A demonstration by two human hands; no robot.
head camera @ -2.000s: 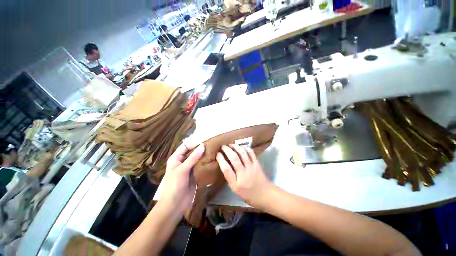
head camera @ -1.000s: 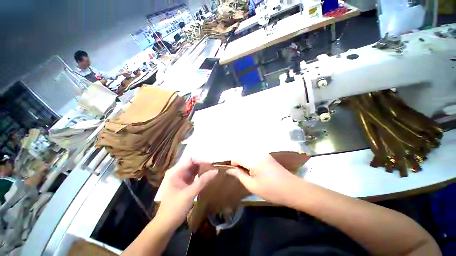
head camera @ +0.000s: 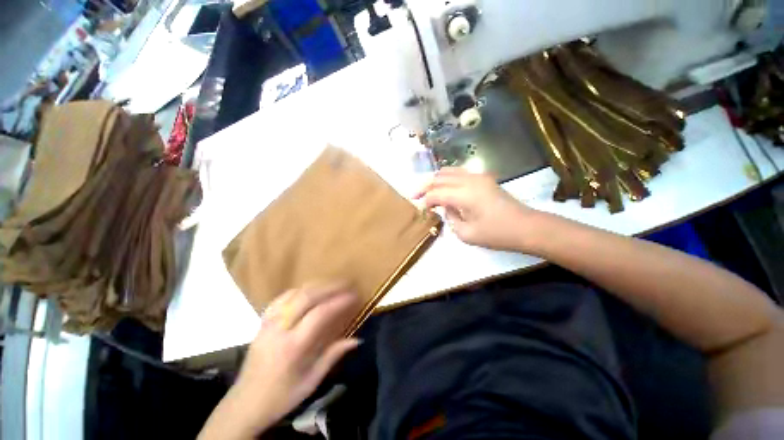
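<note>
A tan-brown fabric panel (head camera: 322,228) lies flat on the white table, left of the sewing machine's needle area. A zipper (head camera: 395,277) with shiny gold teeth runs along the panel's edge nearest the wearer. My left hand (head camera: 301,344) is on the panel's lower left part, slightly blurred, its fingers over the cloth near the zipper's lower end. My right hand (head camera: 473,209) pinches the panel's right corner at the zipper's upper end. The presser foot (head camera: 438,155) is just beyond my right fingertips; the needle is too small to make out.
The white sewing machine (head camera: 550,26) spans the top. A zipper bundle (head camera: 602,125) fans over the machine bed (head camera: 507,142) at right. Stacked brown panels (head camera: 94,215) stand at left. A blue bin (head camera: 305,30) is at the top. The wearer's dark-clothed lap is below.
The view has tilted down. The panel, earlier bunched and folded between both hands, is spread flat with the zipper along its edge. My right hand has moved to its right corner near the machine.
</note>
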